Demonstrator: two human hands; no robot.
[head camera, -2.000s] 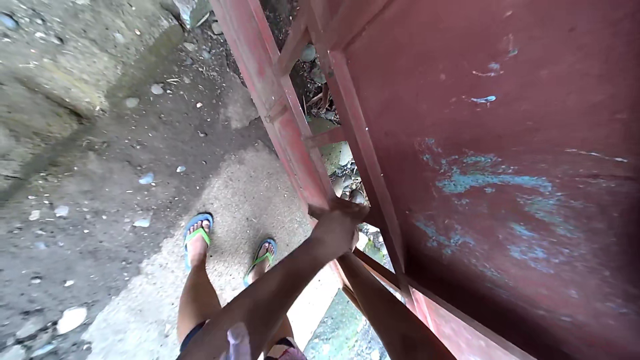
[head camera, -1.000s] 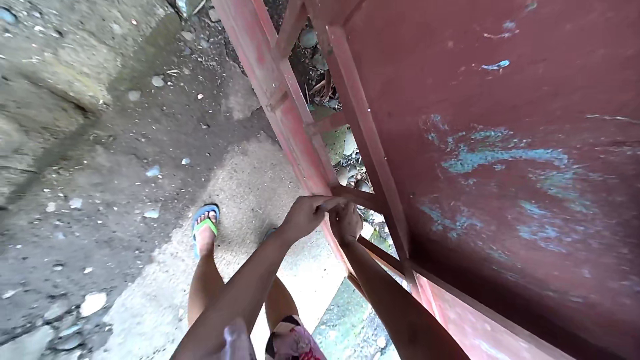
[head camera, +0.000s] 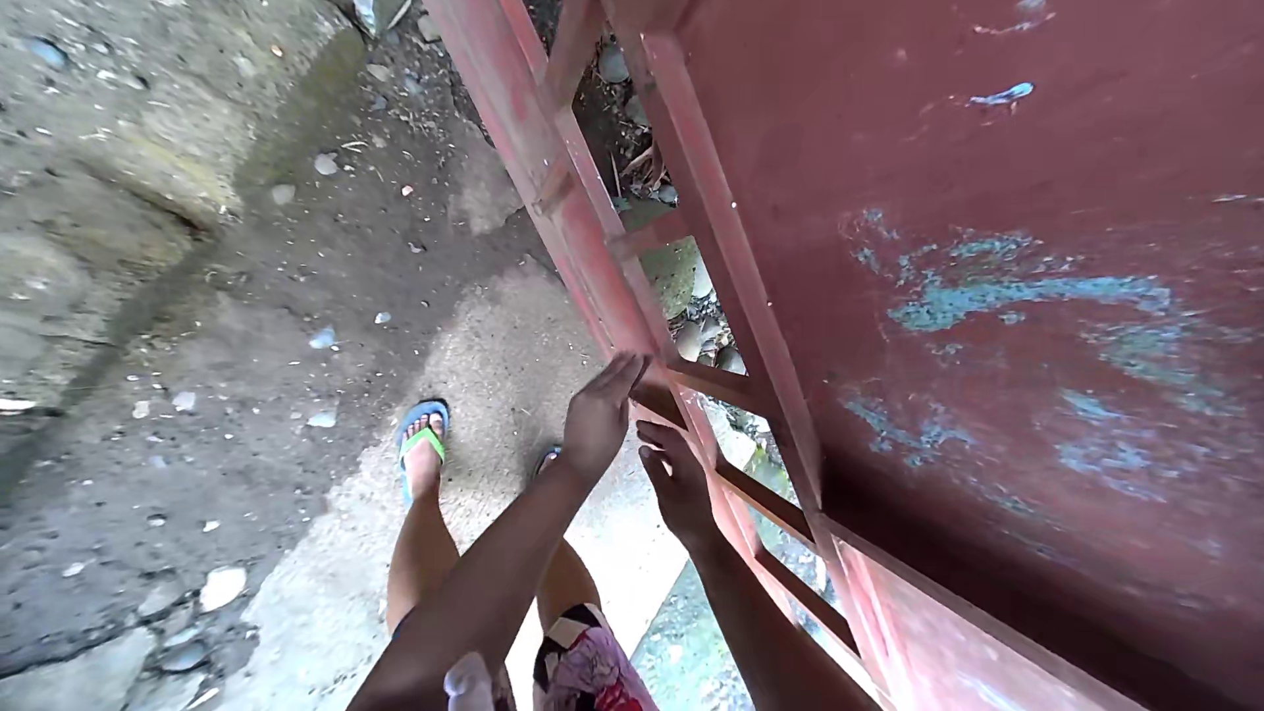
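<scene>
Slightly bent fingers extend from my left hand (head camera: 599, 420), which is beside the outer rail of a red-painted frame (head camera: 592, 259). My right hand (head camera: 679, 482) is just below and to the right, its fingers curled apart near the same rail. Nothing shows in either hand; whether the fingertips touch the frame cannot be told. Short crossbars (head camera: 726, 385) join the outer rail to an inner rail (head camera: 731, 237). Right of these lies a broad red panel (head camera: 948, 395) with worn blue patches.
My feet in blue sandals (head camera: 425, 434) with green straps stand on a concrete path (head camera: 494, 355). A rough stone ledge (head camera: 118, 197) runs at the upper left. Stones and litter (head camera: 706, 331) show through the frame's gaps. A pale stone (head camera: 223, 588) lies at lower left.
Both hands were together at the frame's crossbar earlier. Now they are apart from each other, and both have shifted off the crossbar toward the outer rail.
</scene>
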